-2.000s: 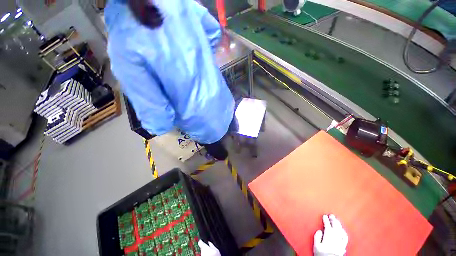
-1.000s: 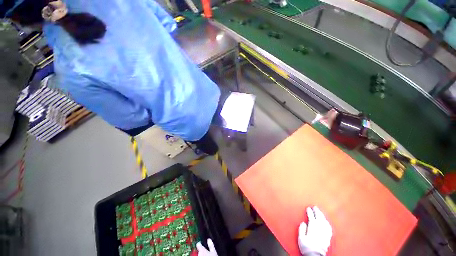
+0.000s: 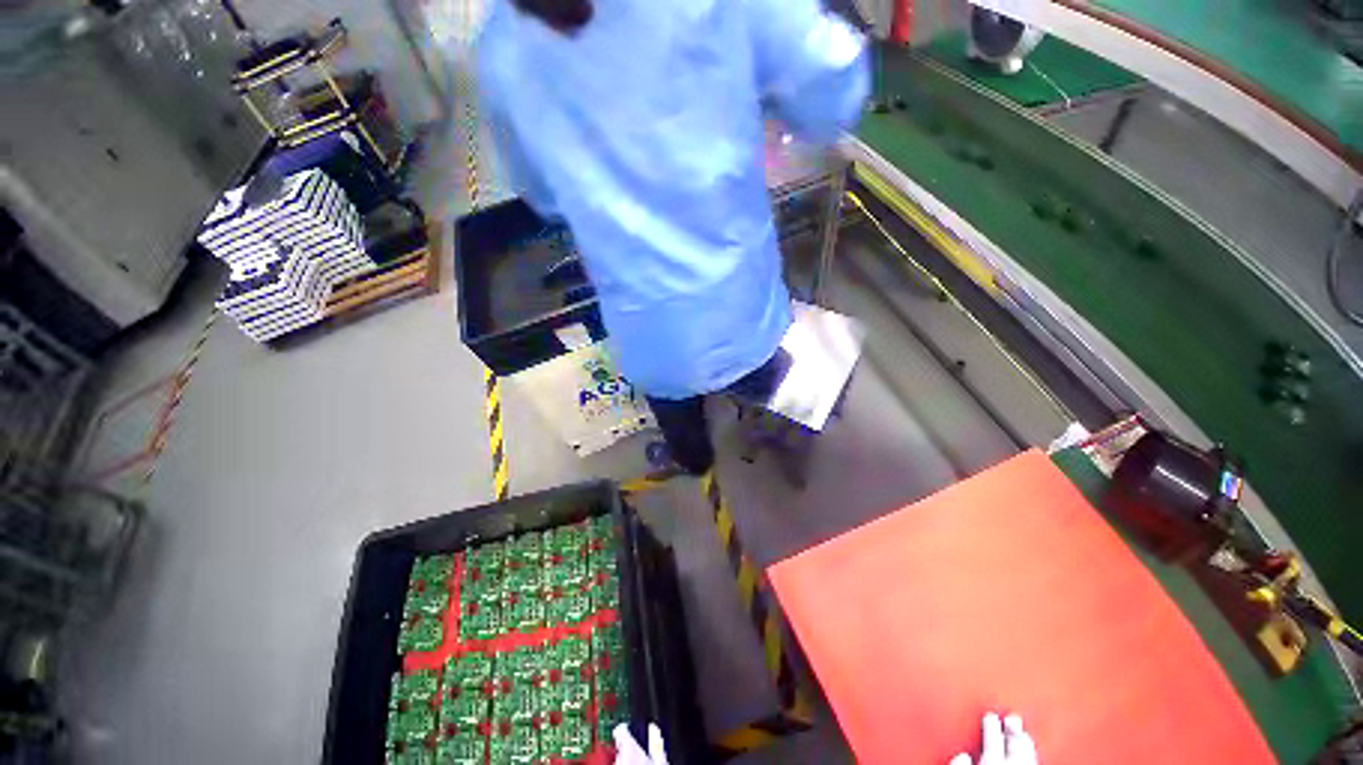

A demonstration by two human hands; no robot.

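A large red-orange sheet (image 3: 1002,598) lies flat on the bench at the lower right. My right hand (image 3: 999,743), white-gloved, rests at its near part with fingers apart, cut off by the bottom edge. My left hand (image 3: 640,746), also white-gloved, is at the right side of a black bin (image 3: 354,635), mostly cut off by the bottom edge; whether it grips anything is hidden. Rows of green circuit boards (image 3: 523,688) lie in the bin over red-orange sheet that shows between them.
A person in a blue coat (image 3: 673,194) stands ahead, beside another black bin (image 3: 501,292) and a stool (image 3: 815,366). The green conveyor (image 3: 1046,209) runs along the right. A dark cylinder (image 3: 1173,475) and a soldering iron stand (image 3: 1278,643) are at the bench's right edge.
The view has swung, so the bin and sheet appear further right and my right hand lower in the picture. The person now stands more upright, uncovering the far black bin.
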